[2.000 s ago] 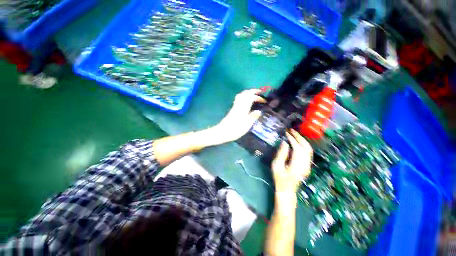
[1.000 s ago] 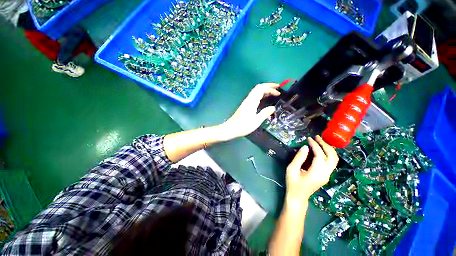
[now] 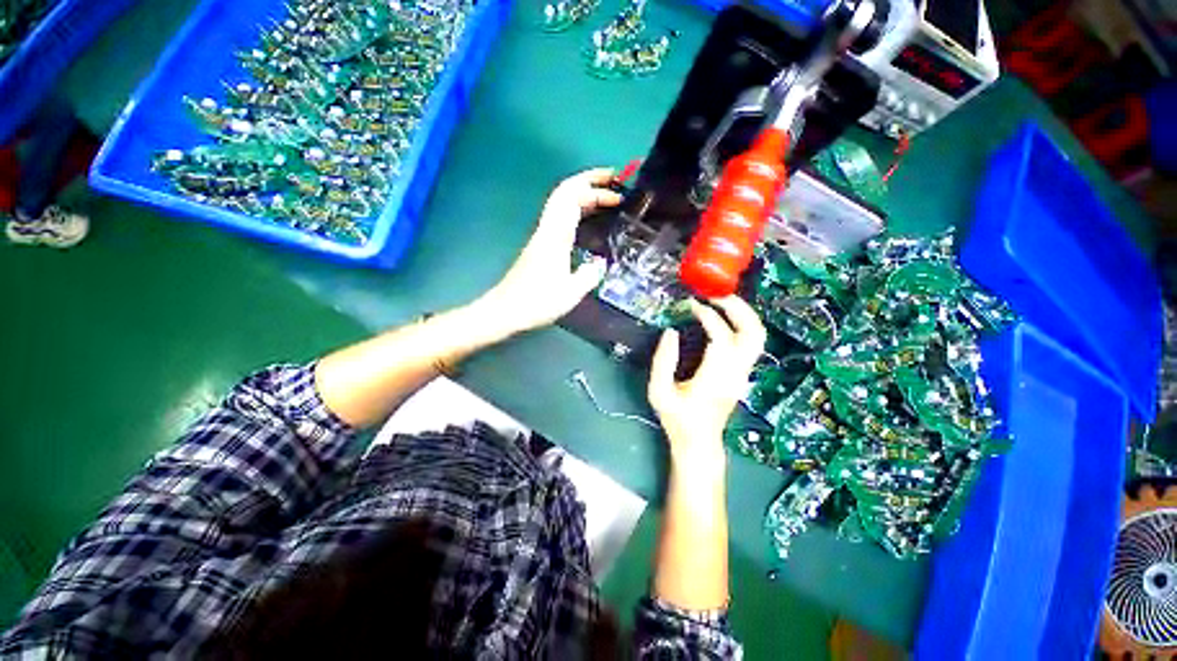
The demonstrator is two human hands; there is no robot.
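Note:
The black test fixture (image 3: pixel 704 142) stands at the centre, its red ribbed clamp handle (image 3: pixel 736 220) slanting down over the right side of the base. A circuit board (image 3: pixel 635 291) lies at the front of the base. My left hand (image 3: pixel 558 258) is at the fixture's left edge, thumb and fingers spread around its side. My right hand (image 3: pixel 707 371) is at the base's right front corner, just below the handle's end, fingers curled and apart. Whether either hand's fingertips touch or grip the board is hard to tell.
A blue tray (image 3: pixel 413 194) of boards in rows is at left. A tangled heap of boards (image 3: pixel 878 387) lies right of the fixture. Blue trays (image 3: pixel 1033 491) stand at far right, a fan (image 3: pixel 1153 568) beyond. A white power supply (image 3: pixel 936 65) stands behind. A pale wire (image 3: pixel 607 403) lies in front.
The view has shifted, so the scene sits further left and up. Both hands stay at the fixture's sides; the right hand's fingers now reach just under the handle's end.

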